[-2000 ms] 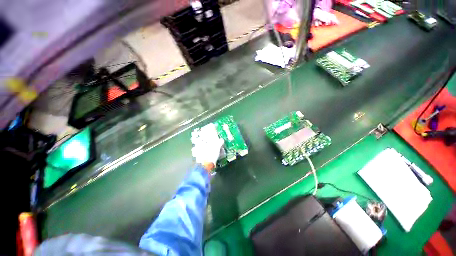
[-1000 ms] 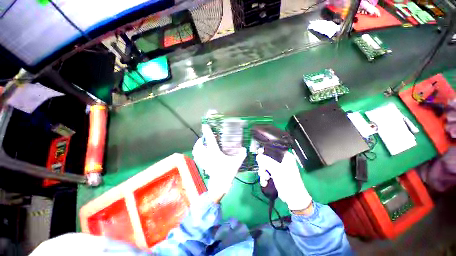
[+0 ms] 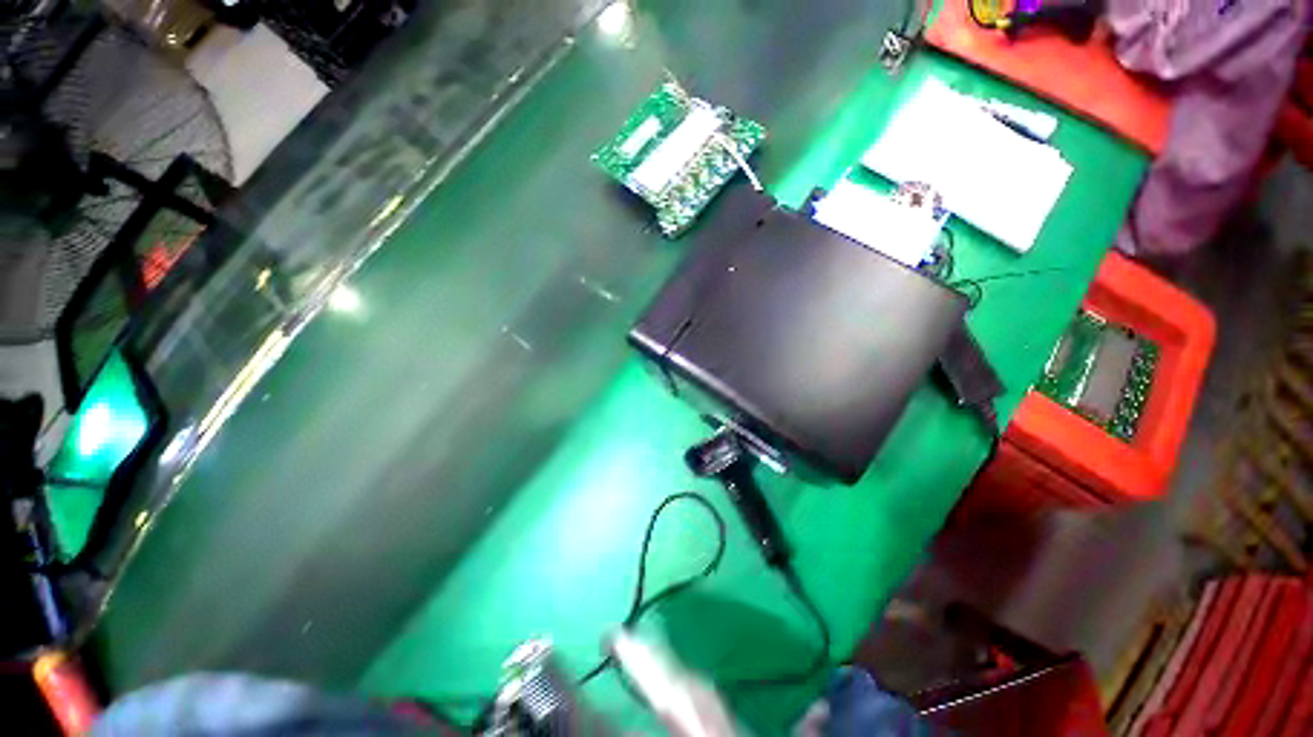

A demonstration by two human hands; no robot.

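A blurred white-gloved hand, seemingly my right hand (image 3: 670,688), is cut off by the bottom edge; its fingers are unclear. Left of it, part of a circuit board (image 3: 527,691) shows, blurred and cut off; I cannot tell whether the hand touches it. My left hand cannot be made out. The black handheld scanner (image 3: 746,501) lies on the green mat in front of the black box-shaped printer (image 3: 806,338), its cable looped toward the bottom.
Another circuit board (image 3: 680,156) lies on the dark green conveyor (image 3: 375,418) beyond the printer. White papers (image 3: 979,161) and a power adapter (image 3: 968,377) lie right. A red tray (image 3: 1184,324) holds a board; a person's pink sleeve (image 3: 1195,137) is at upper right.
The scanner has left my right hand and now lies on the mat. The board and gloves have dropped to the bottom edge or out of view. The view has turned right, and the red tray at left is gone.
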